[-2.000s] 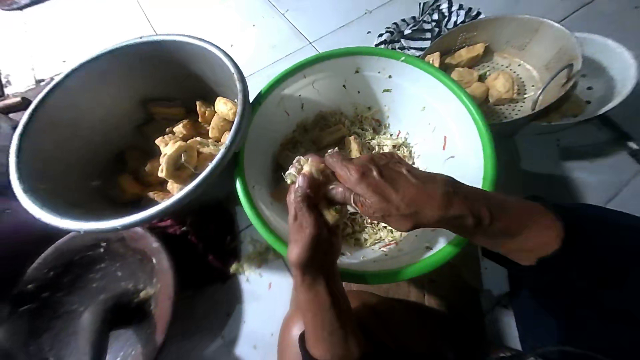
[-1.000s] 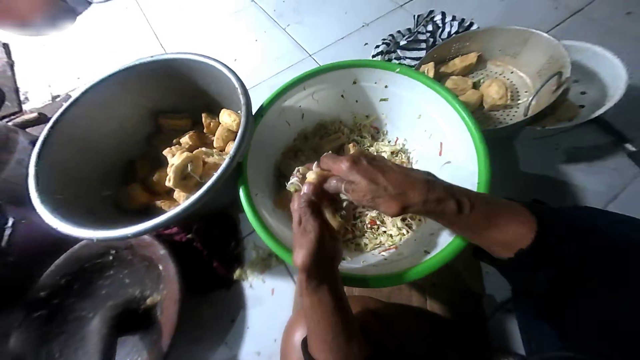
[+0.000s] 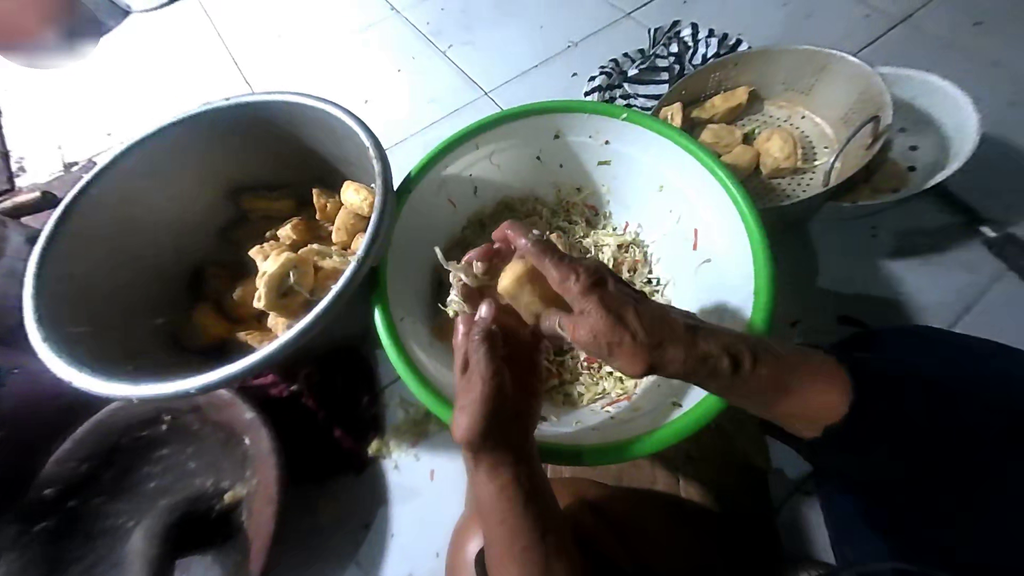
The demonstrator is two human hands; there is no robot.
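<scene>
Over a white basin with a green rim (image 3: 762, 264), my right hand (image 3: 600, 304) holds a piece of fried tofu (image 3: 528, 290), its fingers curved around the top and side. My left hand (image 3: 498, 360) is close beside it, palm turned up, with shredded vegetables (image 3: 464, 282) on its fingers; whether it also touches the tofu I cannot tell. More shredded cabbage mix (image 3: 612, 248) lies in the basin below. To the left, a deep metal pot (image 3: 120, 208) holds several fried tofu pieces (image 3: 284, 282), some with shreds on them.
At the upper right, a perforated metal pan (image 3: 840, 96) with several tofu pieces overlaps a white perforated bowl (image 3: 952, 120). A striped cloth (image 3: 640, 68) lies behind the basin. A dark mortar-like bowl (image 3: 260, 480) stands at the lower left. A blurred shape is at the upper left corner.
My hands have moved slightly apart, and the tofu piece between them now shows clearly. The blurred shape at the upper left was not in view in the earliest frame.
</scene>
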